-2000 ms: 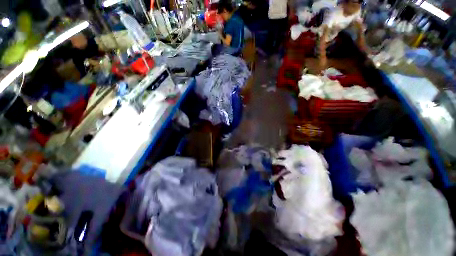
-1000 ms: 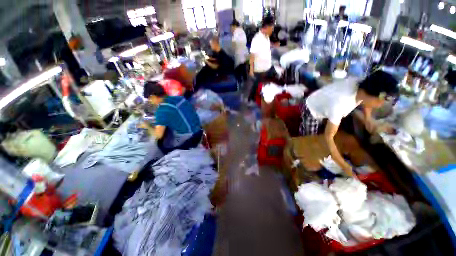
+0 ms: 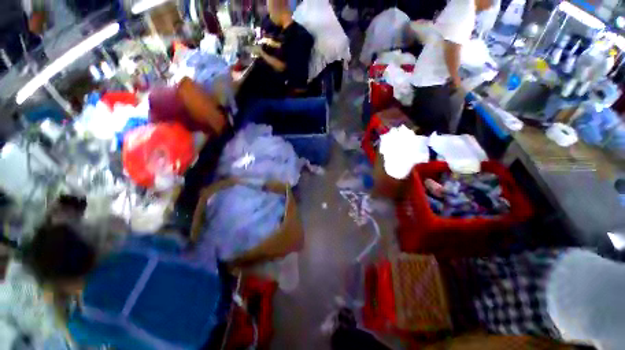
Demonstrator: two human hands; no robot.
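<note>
Neither of my hands is in view. The picture is blurred. Nearest in front of me is a grey-brown aisle floor [image 3: 322, 232] with cloth scraps and a white strip on it. Left of it, a brown carton [image 3: 295, 229] holds grey-blue cloth [image 3: 243, 217], with more pale lilac cloth [image 3: 257, 154] behind it. Right of it, a red plastic crate [image 3: 438, 231] holds small mixed-colour pieces [image 3: 466, 193]. White cloth [image 3: 404, 152] lies just behind that crate. A small dark shape, too blurred to name, is at the bottom edge.
A person in a teal top [image 3: 164, 294] is close at lower left. A person in white and checked cloth [image 3: 582, 294] is at lower right. A red crate [image 3: 378, 294] edges the aisle. A blue bin [image 3: 291, 116], a person in black [image 3: 296, 55] and standing people are farther ahead.
The view has moved forward along the aisle. The teal-clad person and the bending person in white now appear at the lower corners. The blue bin and the crate of mixed pieces appear larger or newly visible.
</note>
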